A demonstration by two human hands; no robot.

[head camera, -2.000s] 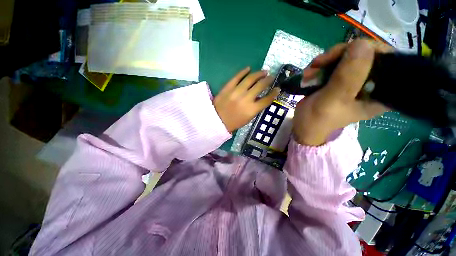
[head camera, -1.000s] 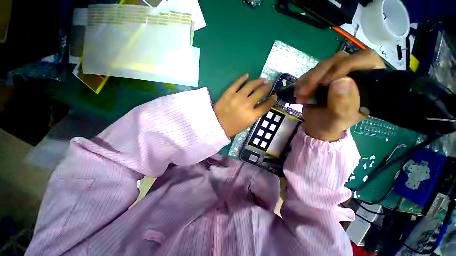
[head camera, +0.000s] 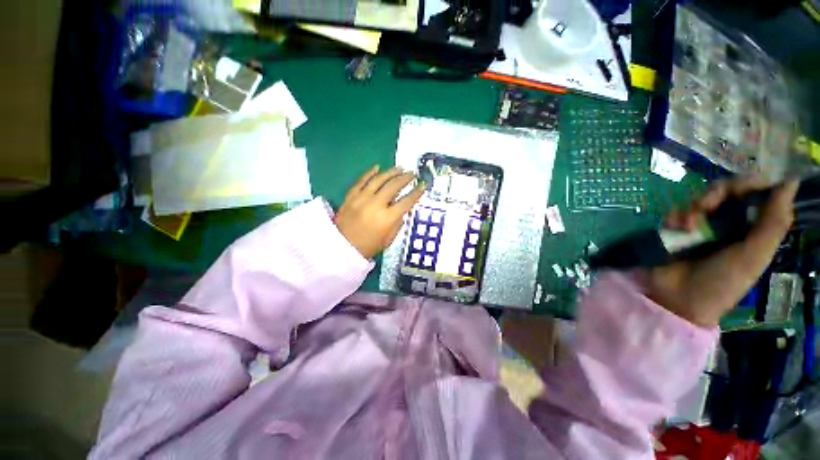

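Observation:
The opened tablet body [head camera: 457,229] lies on a silvery-white mat [head camera: 520,207], its silvery board end away from me and white squares on dark strips nearer. My left hand [head camera: 376,208] rests at its upper left edge with fingers spread; nothing is seen in it. My right hand [head camera: 724,252] is far right, off the tablet, blurred, with its fingers around the black electric screwdriver [head camera: 634,252]. The tool's exact outline is blurred.
Tiny white adhesive bits [head camera: 572,272] lie right of the mat. A clear dotted component tray [head camera: 608,157] and a dark circuit board [head camera: 529,110] lie behind. A parts box [head camera: 719,99] stands rear right. Whitish adhesive sheets [head camera: 225,162] lie left.
My right hand has moved away from the tablet to the far right with the screwdriver. My left hand remains at the tablet's edge. The view has shifted, showing the whole tablet and mat.

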